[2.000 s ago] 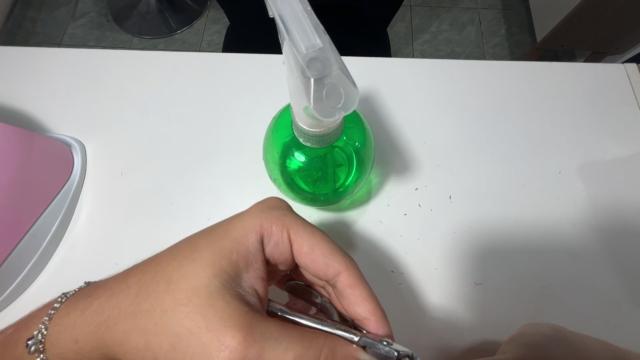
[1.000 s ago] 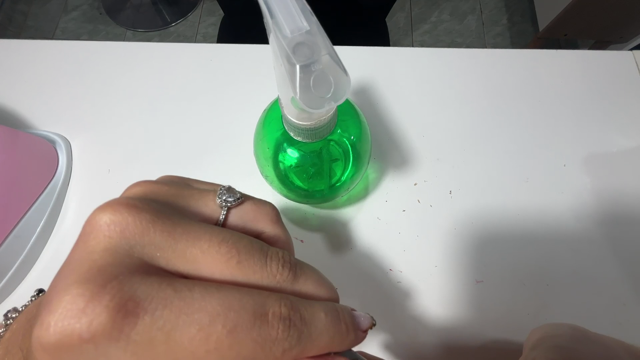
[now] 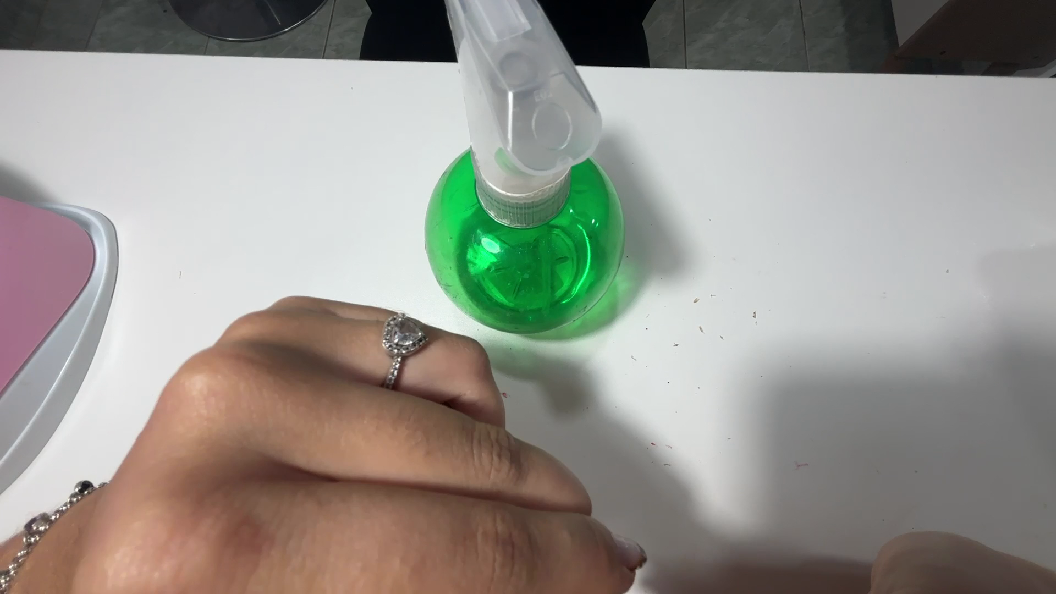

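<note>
My left hand (image 3: pixel 330 462), with a heart-shaped stone ring and a beaded metal bracelet (image 3: pixel 37 528), is curled palm down at the lower left. Its thumb and palm are hidden, so whether it holds anything does not show. Just beyond its knuckles a round spray bottle of green liquid (image 3: pixel 528 272) stands upright on the white table (image 3: pixel 792 165), its clear plastic spray head (image 3: pixel 528 99) pointing up and away. Only a rounded, blurred part of my right hand (image 3: pixel 949 565) enters at the bottom right corner; its fingers are out of sight.
A pink and pale grey device or pad (image 3: pixel 41 289) lies at the left edge. Small dark and reddish specks (image 3: pixel 701 330) are scattered right of the bottle. Past the far table edge are a round metal base (image 3: pixel 247 16), something black and a tiled floor.
Two seconds ago my left hand was turned on its side around a metal tool, perhaps nippers; it has since rolled palm down, the ring shows, and the tool is out of sight.
</note>
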